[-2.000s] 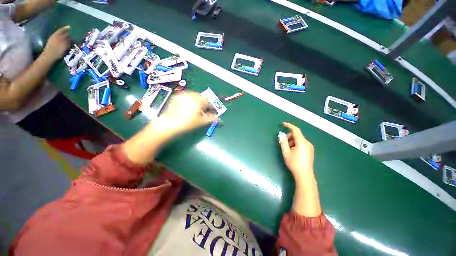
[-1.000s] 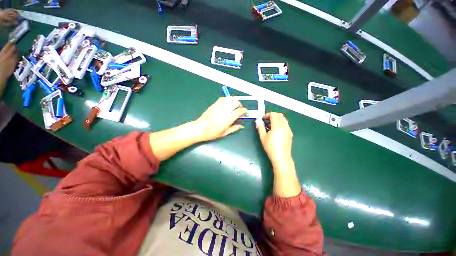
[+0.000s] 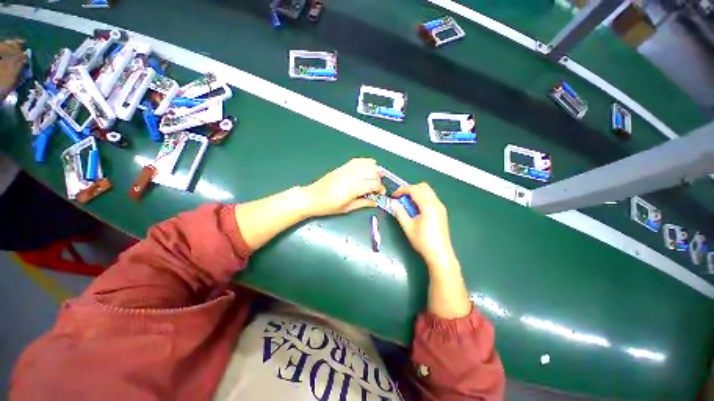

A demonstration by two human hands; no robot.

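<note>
My left hand (image 3: 350, 186) and my right hand (image 3: 425, 223) meet over the bench in front of me. Both hold one part-built unit. Its white frame (image 3: 393, 180) shows between the hands, partly hidden by the fingers. A blue battery cell (image 3: 408, 206) shows by my right fingertips. A thin strip with small parts (image 3: 381, 201) lies between my fingers; it looks like the circuit board. A narrow dark and pale piece (image 3: 376, 234) sticks out or hangs just below the hands; I cannot tell whether it touches the bench.
A pile of white, blue and brown units (image 3: 98, 92) lies on the green bench at the left. Spaced units (image 3: 381, 102) lie on the conveyor beyond the pale rail (image 3: 313, 114). A grey post (image 3: 626, 168) crosses at the right. A white scrap (image 3: 546, 359) lies lower right. Another person's hand (image 3: 11, 66) shows far left.
My hands have drawn closer together around the unit, and the frame is now tilted. The blue cell shows at my right fingers instead of beyond my left hand. The belt units have shifted in view.
</note>
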